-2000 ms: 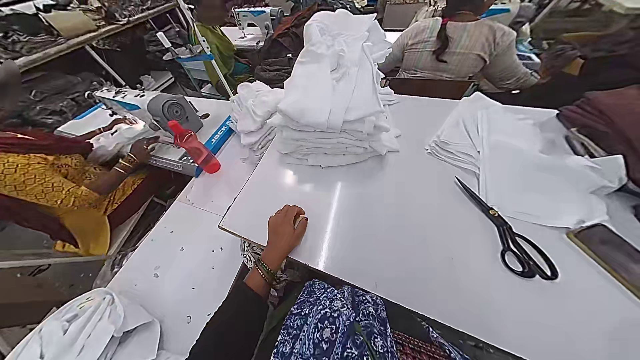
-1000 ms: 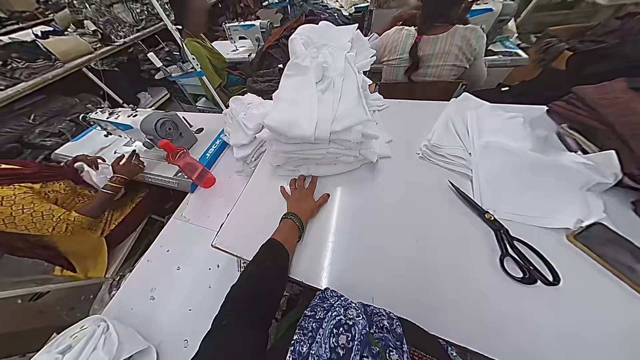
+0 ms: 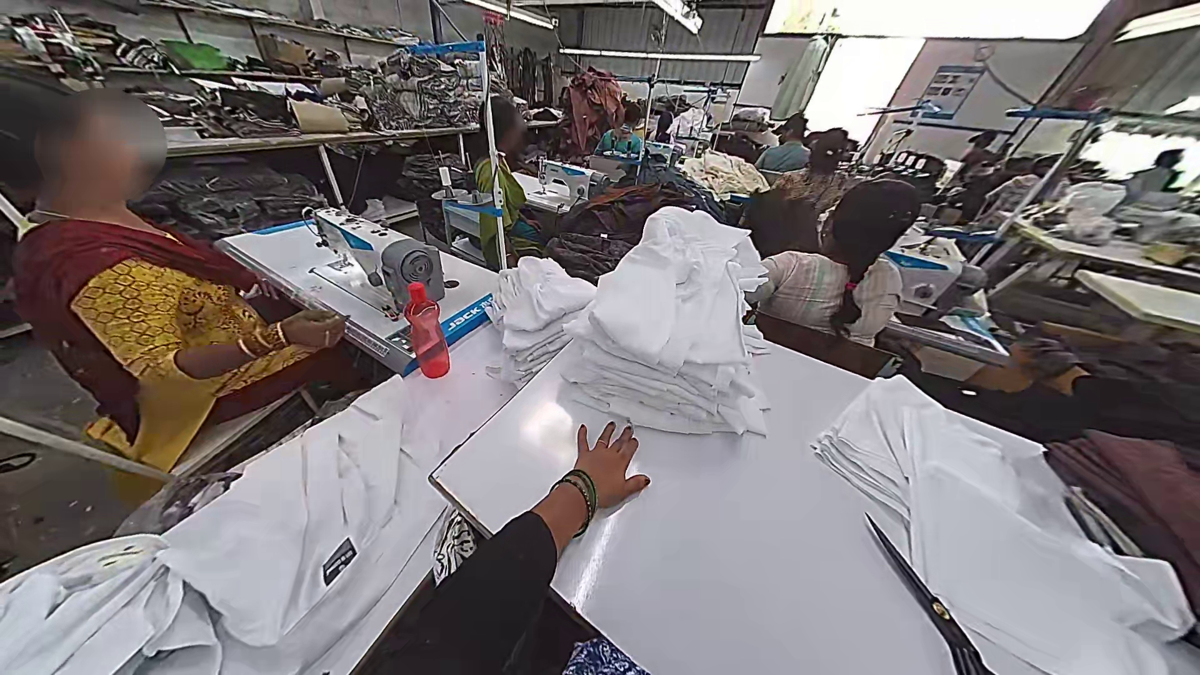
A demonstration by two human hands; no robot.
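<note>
My left hand (image 3: pixel 607 466) lies flat, palm down and fingers spread, on the white tabletop (image 3: pixel 750 525), with bangles at the wrist and nothing held. Just beyond its fingertips rises a tall stack of folded white garments (image 3: pixel 670 328). A smaller white stack (image 3: pixel 539 314) leans beside it on the left. On the right side of the table lies a layered pile of white fabric pieces (image 3: pixel 966 478), and black-handled fabric shears (image 3: pixel 923 591) rest next to it, partly cut off by the lower edge. My right hand is out of view.
At left, a person in yellow sits by a sewing machine (image 3: pixel 375 253); a red plastic bottle (image 3: pixel 427 333) stands near it. White garments (image 3: pixel 281 525) cover the lower left table. Dark maroon cloth (image 3: pixel 1125 497) lies at the far right. Another person (image 3: pixel 834 281) sits beyond the table.
The view has tilted up. My left hand moved from the near table edge toward the tall stack earlier, its fingers now spread. The person at left no longer has hands at the sewing machine.
</note>
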